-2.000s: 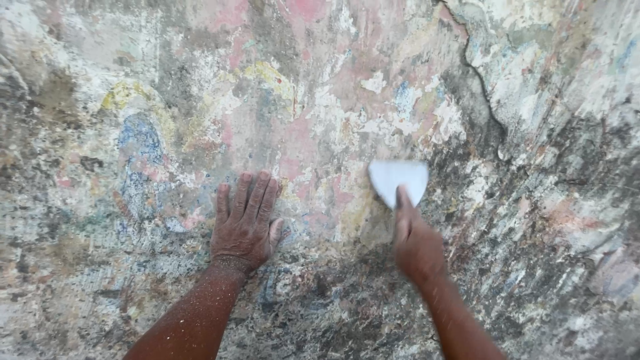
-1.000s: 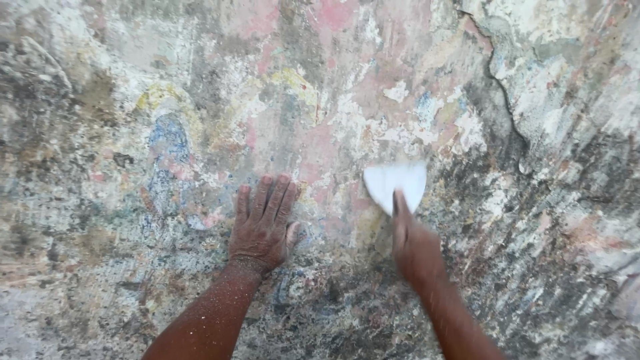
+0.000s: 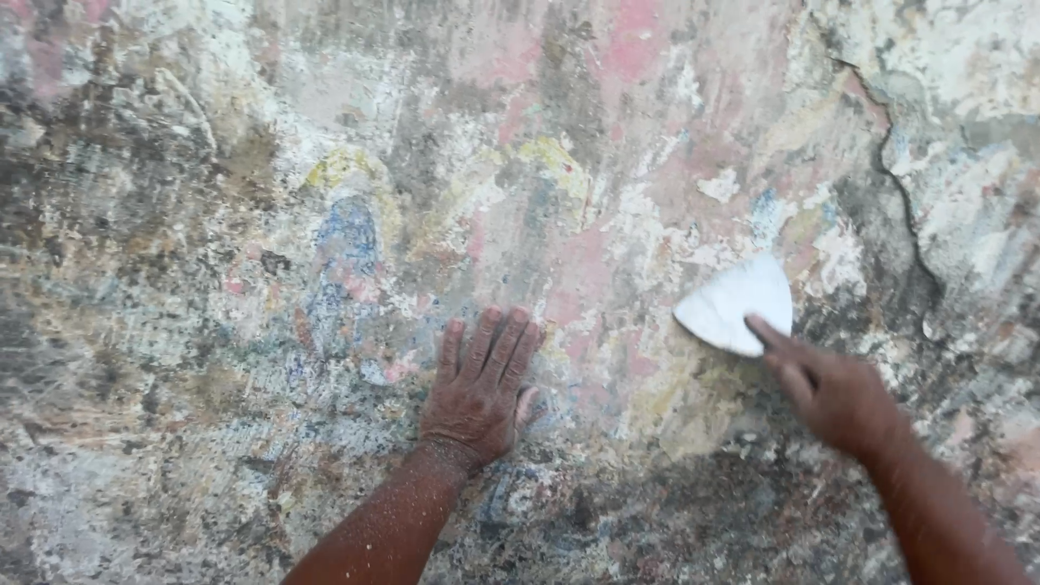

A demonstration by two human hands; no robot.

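My left hand (image 3: pixel 475 390) lies flat against a weathered, paint-stained wall (image 3: pixel 455 81), fingers pointing up and dust on its wrist and forearm. To its right, my right hand (image 3: pixel 837 390) grips a putty knife (image 3: pixel 739 309) with a wide, pale blade. One finger reaches onto the back of the blade, which is tilted up and to the left over the wall. The handle is hidden in my hand. Faded yellow and blue paint (image 3: pixel 348 236) shows on the wall up and to the left of my left hand.
A jagged crack (image 3: pixel 902 187) runs down the wall at the upper right, beyond the blade. Patches of flaking white, pink and grey paint cover the surface, with darker, rougher areas along the bottom and at the left.
The putty knife in my right hand has turned, from blade edge up to tilted left, and stands farther right of my left hand. My left hand stays flat on the wall.
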